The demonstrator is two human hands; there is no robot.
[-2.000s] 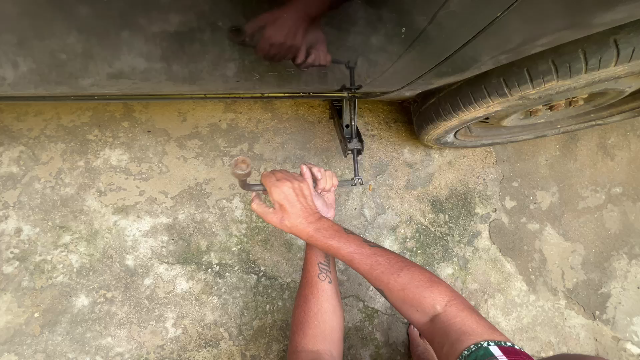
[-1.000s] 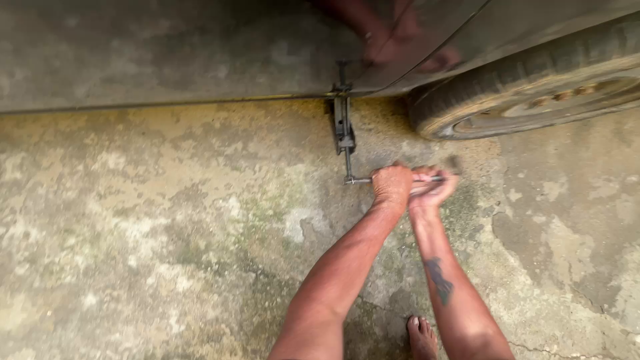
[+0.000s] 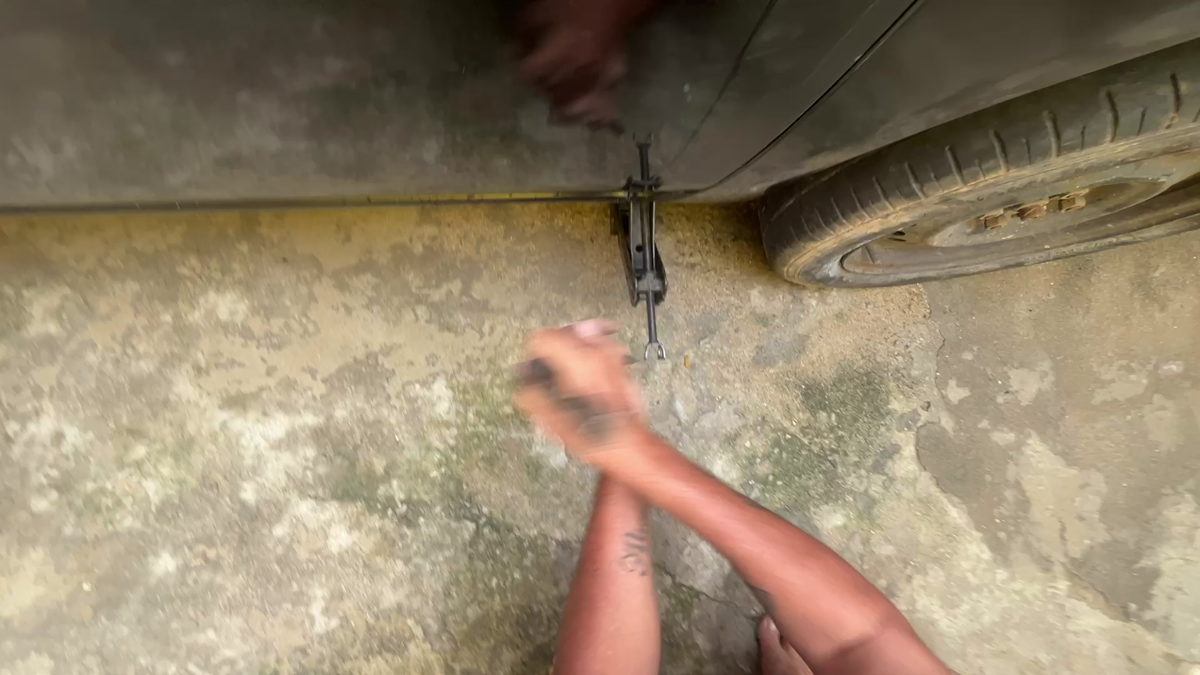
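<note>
A dark scissor jack [image 3: 642,248] stands under the car's sill, its screw pointing toward me and ending in a metal fork [image 3: 654,351]. My forearms cross, the right over the left. Just left of the fork, my blurred right hand [image 3: 572,389] is closed around a dark metal crank handle [image 3: 589,414]; a thin part of it shows between the hand and the fork. My left hand [image 3: 594,328] is mostly hidden beneath the right, with only some fingers showing at the top, closed at the same handle. Whether the rod sits in the fork is too blurred to tell.
The dark, glossy car body [image 3: 281,103] spans the top and reflects a hand and the jack. A worn tyre [image 3: 881,206] on a rusty-nutted wheel is at upper right. Below lies a stained, cracked concrete floor [image 3: 281,469]. Part of a bare foot [image 3: 778,649] shows at the bottom.
Both hands have swung with the crank handle from the right of the jack's screw end to its left. My forearms, apart one second ago, are crossed again, as two seconds ago.
</note>
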